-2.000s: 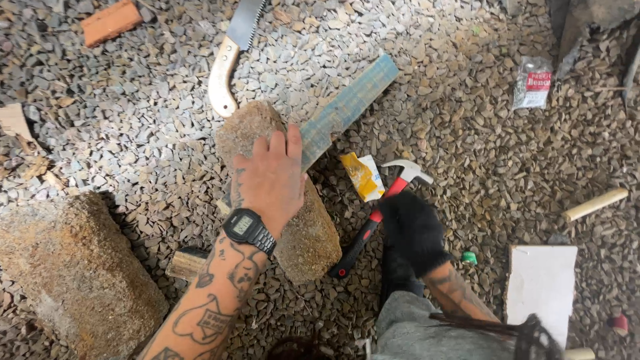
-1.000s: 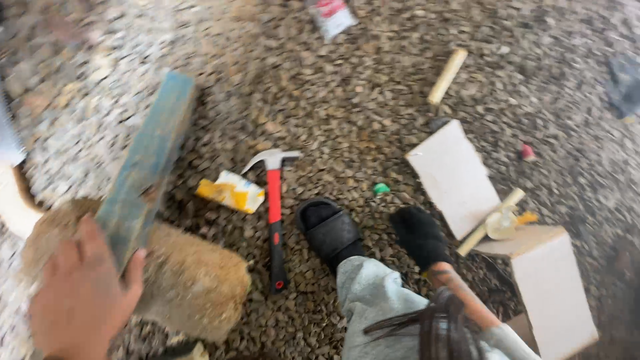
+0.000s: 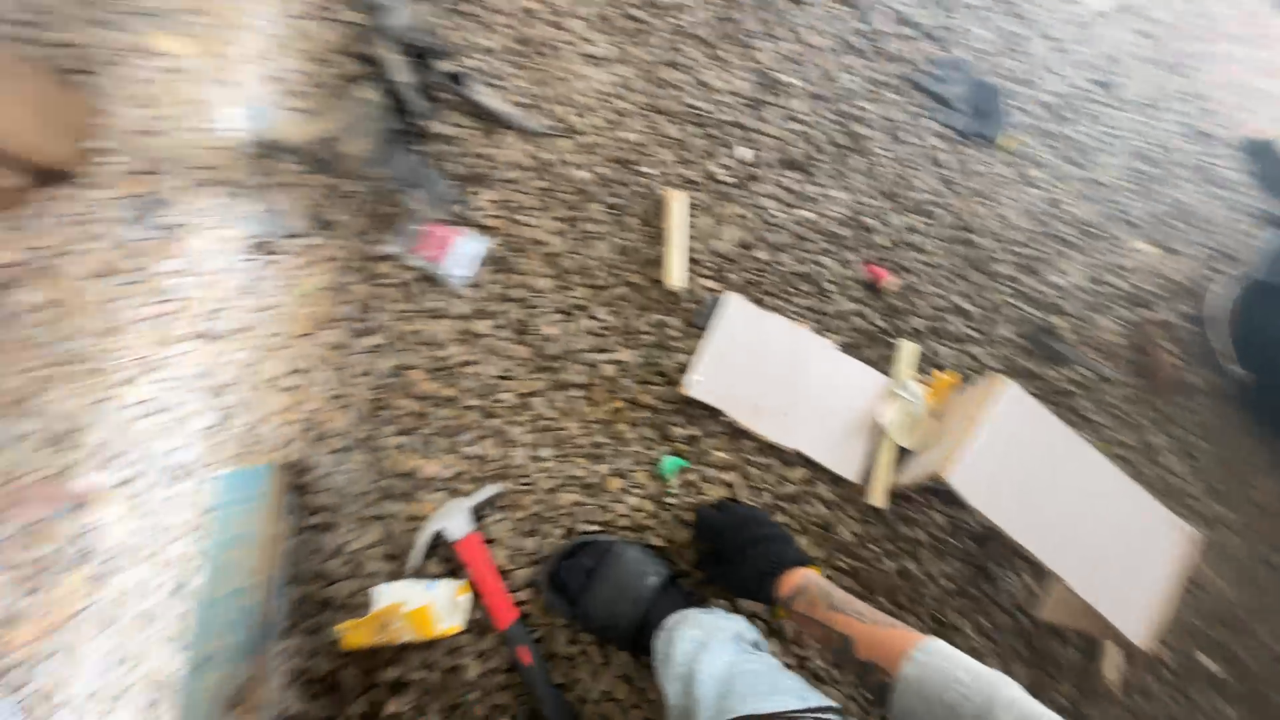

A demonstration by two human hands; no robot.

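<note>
My right hand [image 3: 748, 550], in a black glove, is low in the head view beside my foot in a black sandal [image 3: 615, 590]; blur hides how its fingers lie and whether they hold anything. My left hand is out of the frame. A claw hammer [image 3: 490, 590] with a red and black handle lies on the gravel left of the sandal, its metal head pointing up and away. Touching or close to it is a crumpled yellow and white wrapper [image 3: 410, 612]. The blue painted wooden board [image 3: 235, 590] shows blurred at the lower left.
White-faced boards [image 3: 790, 385] stand or lie on the gravel at the right, a wooden stick [image 3: 893, 430] and yellow-and-clear item between them. Another wooden stick [image 3: 676, 240], a red-white packet [image 3: 448, 252], a green scrap [image 3: 672, 466] and dark cloth-like items [image 3: 960, 98] lie around.
The view has swung far right, bringing in more of the white-faced boards. My right hand has left the hammer, which it was at two seconds ago. My left hand, earlier on the blue board, has left the view.
</note>
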